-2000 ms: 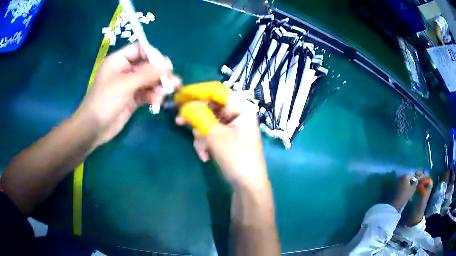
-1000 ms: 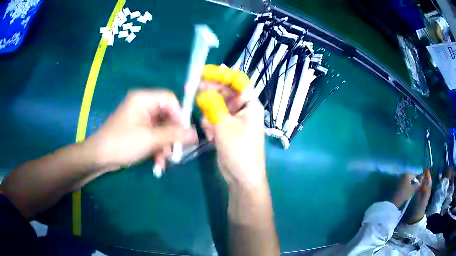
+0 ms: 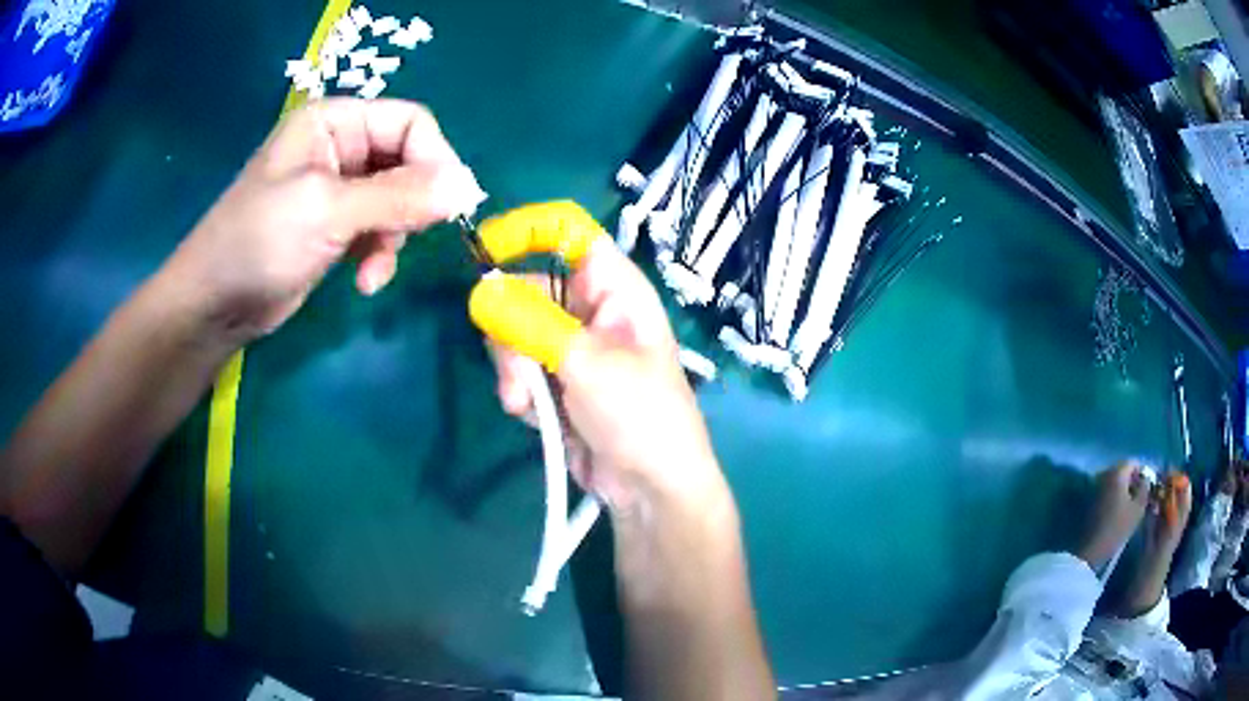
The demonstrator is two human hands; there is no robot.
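My left hand (image 3: 329, 206) pinches a tiny white connector housing (image 3: 467, 200) between thumb and forefinger. My right hand (image 3: 589, 329), with yellow finger cots on thumb and forefinger, grips short dark lead wires just right of the housing. A white cable strip (image 3: 552, 473) hangs from the right hand towards the wearer, bent near its lower end. Whether the wires sit inside the housing cannot be told.
A pile of wire harnesses (image 3: 788, 219) lies right of centre. Loose white housings (image 3: 359, 58) lie by the yellow line (image 3: 221, 466). A blue bin (image 3: 41, 62) is at upper left, a metal rail (image 3: 1014, 171) at right. A co-worker's hands and white sleeves (image 3: 1048, 609) are at lower right.
The white strip, upright between my hands a second ago, now hangs below my right hand. My left hand has moved up and holds a small housing near the right fingertips.
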